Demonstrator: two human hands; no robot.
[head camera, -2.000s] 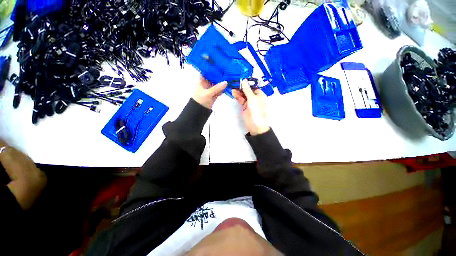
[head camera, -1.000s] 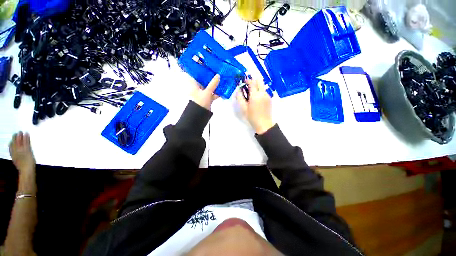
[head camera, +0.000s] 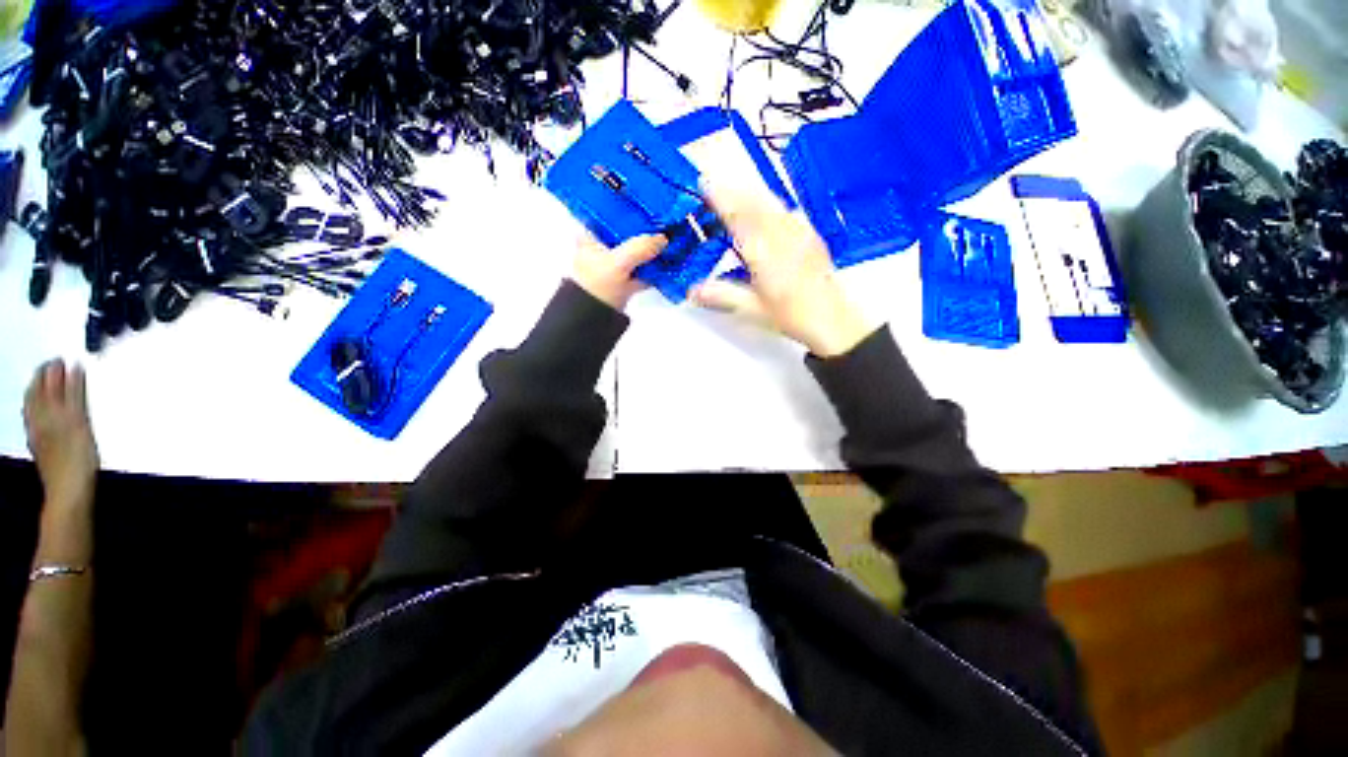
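A blue blister tray (head camera: 580, 175) is held tilted above the white table, with a black USB cable (head camera: 683, 237) in it and two plugs side by side at its upper left. My left hand (head camera: 609, 269) grips the tray's lower edge, thumb on top. My right hand (head camera: 781, 266) lies over the tray's right side, fingers spread at the cable coil; its fingertips partly hide the coil. Another blue tray with a coiled cable and two plugs, the filled tray (head camera: 447, 343), lies flat on the table to the left.
A large black cable pile (head camera: 163, 178) covers the upper left. Stacked blue trays (head camera: 924, 133), a single blue tray (head camera: 968, 318), a white-and-blue box (head camera: 1067, 255) and a grey bucket (head camera: 1183, 296) of cables are on the right. Another person's hand (head camera: 59, 429) rests at the left edge.
My right hand has moved from the tray's lower right corner up over its right side, and the cable coil now sits in the tray. The other person's arm has come onto the table at left.
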